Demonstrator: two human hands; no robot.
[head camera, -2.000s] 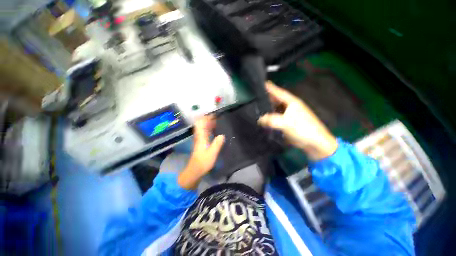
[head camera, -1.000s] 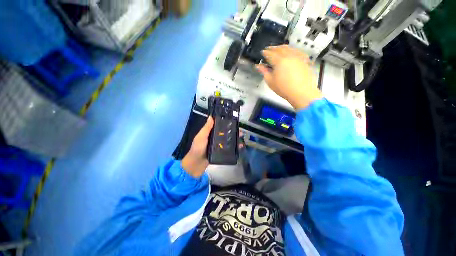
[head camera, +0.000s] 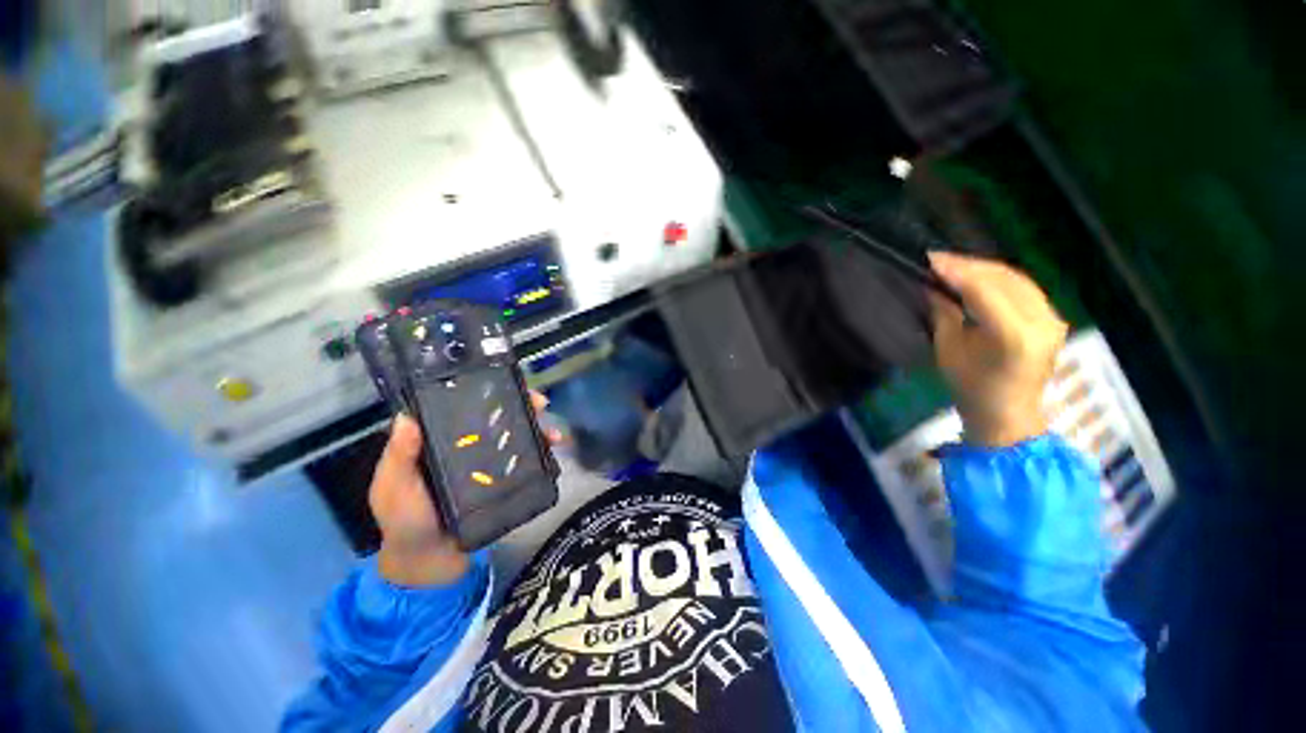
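Note:
My left hand (head camera: 416, 501) holds a black smartphone (head camera: 484, 444) upright over my lap, camera end away from me, with orange and white marks on its face. A second dark slab edge shows behind it at the upper left. My right hand (head camera: 995, 337) is closed on the end of a thin dark phone-like slab (head camera: 885, 246), seen nearly edge-on and blurred. It is above the black foam tray (head camera: 745, 365), which lies at the right of my lap.
The white bench machine (head camera: 416, 186) stands ahead on the left, with its blue touchscreen (head camera: 516, 284) and a dark left fixture (head camera: 222, 122). A white slotted tray (head camera: 1132, 408) lies at the right. Black trays (head camera: 924, 65) are at the upper right.
The view has swung to the right. My right hand has left the machine's fixture and now holds a dark slab over the tray. My left hand still holds the phone.

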